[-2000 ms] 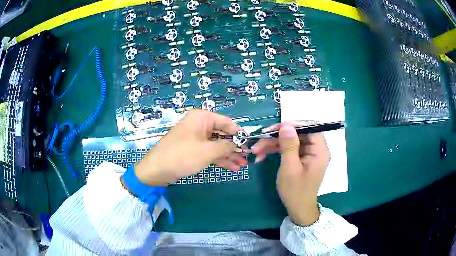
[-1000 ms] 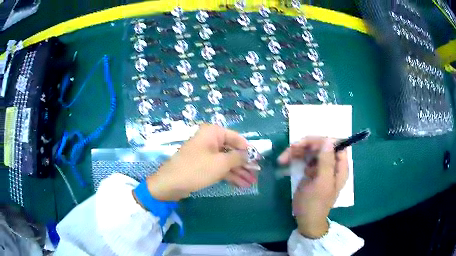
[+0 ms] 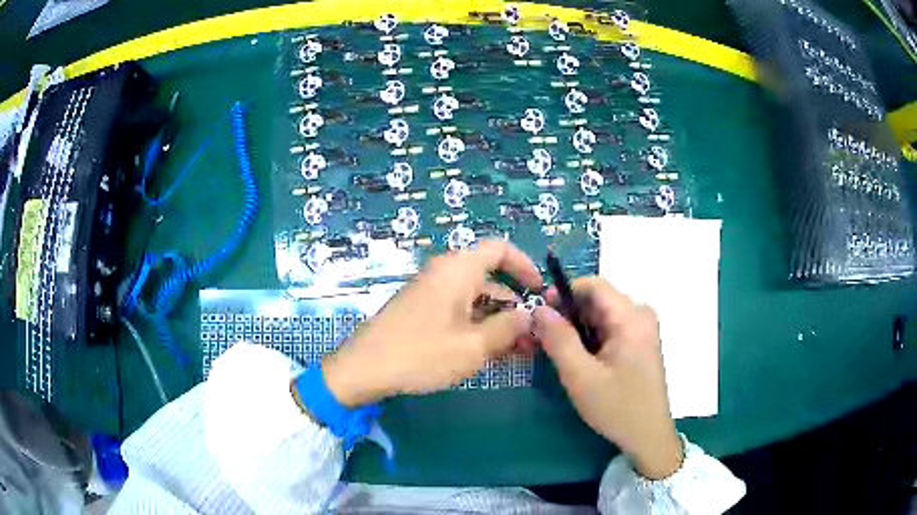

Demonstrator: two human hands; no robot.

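Observation:
My left hand [image 3: 432,327] holds a small module [image 3: 531,302] with a white-silver disc and a dark tail between its thumb and fingers. My right hand [image 3: 618,367] touches the same module with its fingertips and also holds the black-handled tweezers [image 3: 565,292], the handle upright between its fingers. The tweezer tips are hidden. A pad sheet [image 3: 271,337] with a grid of small squares lies partly under my left forearm. The clear blister tray [image 3: 352,111] lies beyond my hands with rows of modules.
A white paper [image 3: 684,322] lies right of and under my right hand. Stacked blister trays [image 3: 845,151] stand at the far right. A black box [image 3: 90,211] stands at the left, beside a blue coiled cord [image 3: 241,201]. Yellow tape [image 3: 201,38] crosses the green mat's far side.
My right hand has moved in from the right to the module at my left fingertips. The tweezers have turned from pointing at the module to nearly upright. The view has shifted slightly.

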